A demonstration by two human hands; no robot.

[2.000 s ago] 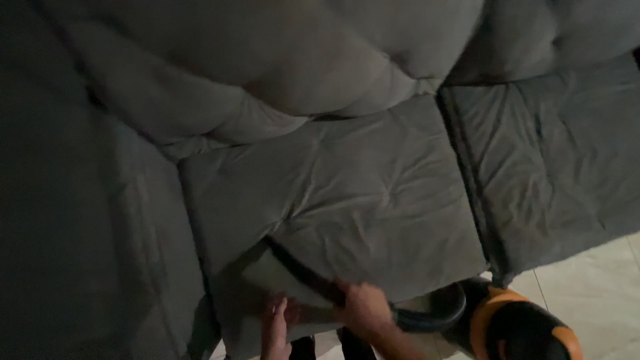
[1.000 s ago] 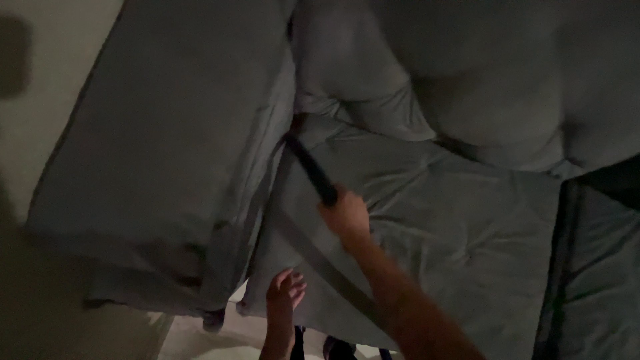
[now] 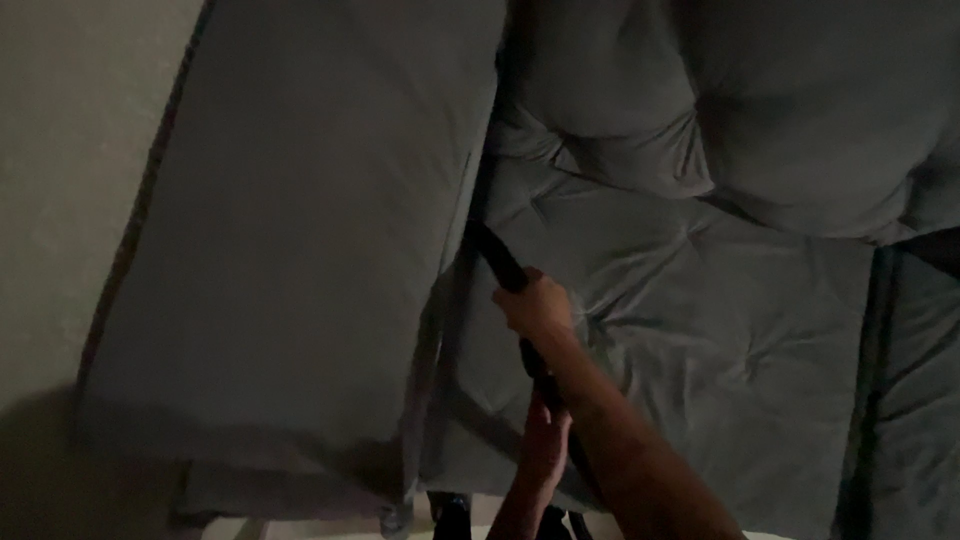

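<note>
My right hand (image 3: 536, 304) is closed around a black vacuum cleaner nozzle (image 3: 495, 255). The nozzle's tip reaches into the gap between the grey sofa armrest (image 3: 300, 240) and the tufted grey seat cushion (image 3: 675, 337). Lower down, my left hand (image 3: 549, 420) touches the black hose (image 3: 534, 360) from below, just behind my right hand; its fingers are partly hidden, so its grip cannot be made out. Part of the hose runs down under my right forearm.
Tufted back cushions (image 3: 795, 112) rise along the top right. A second seat cushion (image 3: 922, 390) lies at the right edge. A light wall (image 3: 67, 165) stands left of the armrest. Dark shoes (image 3: 451, 517) show at the bottom on a pale floor.
The view has swung left. The nozzle has moved from the seat cushion to the gap beside the armrest. My left hand, apart from the hose a second ago, now touches it.
</note>
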